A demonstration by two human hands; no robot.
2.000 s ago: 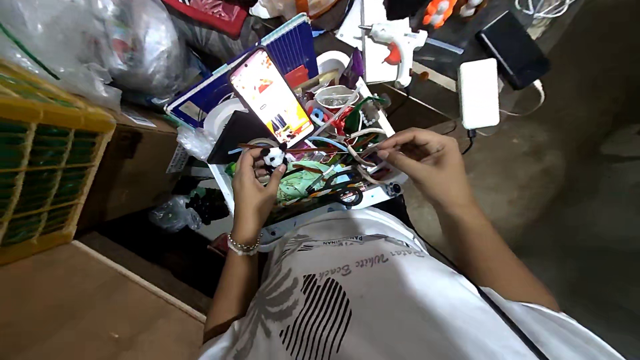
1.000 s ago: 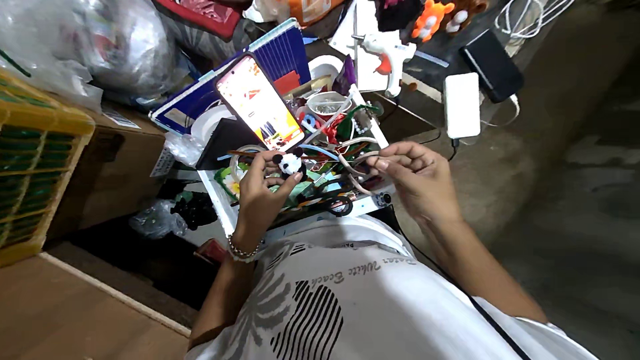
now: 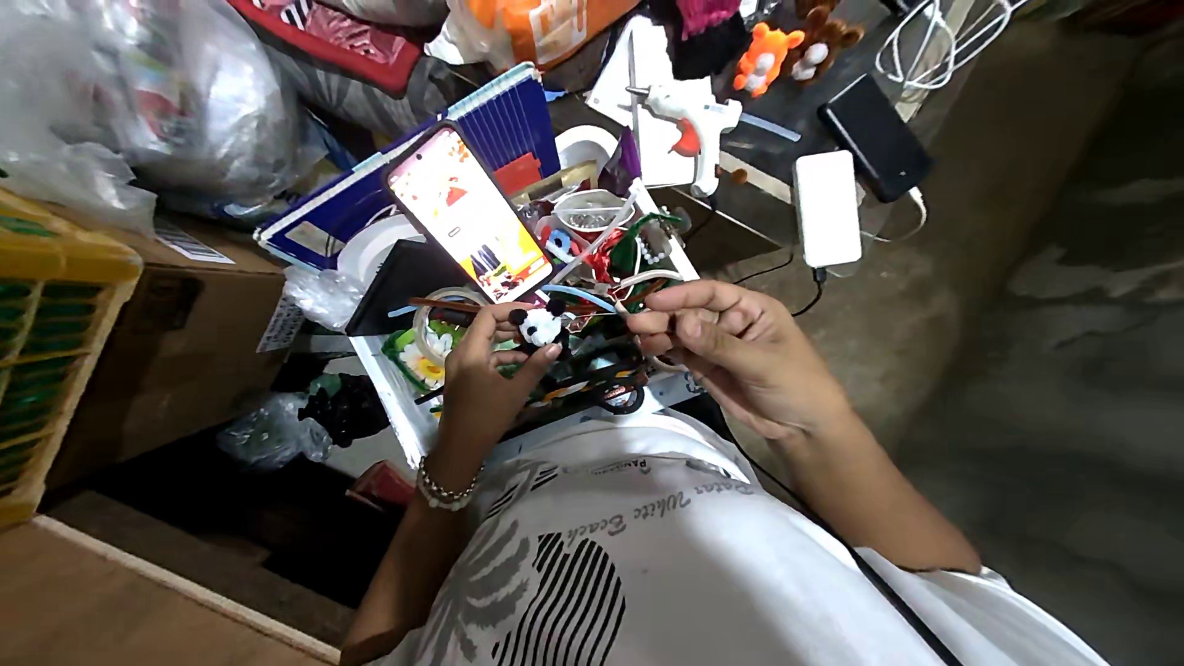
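My left hand (image 3: 490, 370) holds a small black-and-white panda head (image 3: 540, 326) between thumb and fingers, over the near part of a white bin (image 3: 393, 402) full of craft supplies. To its right, my right hand (image 3: 740, 356) has thumb and fingers pinched together, close to the tip of a light blue strip (image 3: 578, 295); whether it grips a thin thing there cannot be told. Behind the panda a lit smartphone (image 3: 470, 215) leans on the bin's contents. A roll of tape (image 3: 433, 324) and a white daisy shape (image 3: 424, 363) lie left of my left hand.
A white glue gun (image 3: 698, 116) lies beyond the bin, near an orange plush figure (image 3: 764, 57). A white power bank (image 3: 827, 208) and a black device (image 3: 875, 137) with cables lie at the right. A yellow crate (image 3: 55, 342) and a cardboard box (image 3: 185, 351) stand at the left.
The panda head shows more of its face than two seconds ago. My right hand has come nearer to my left hand. The view has shifted slightly.
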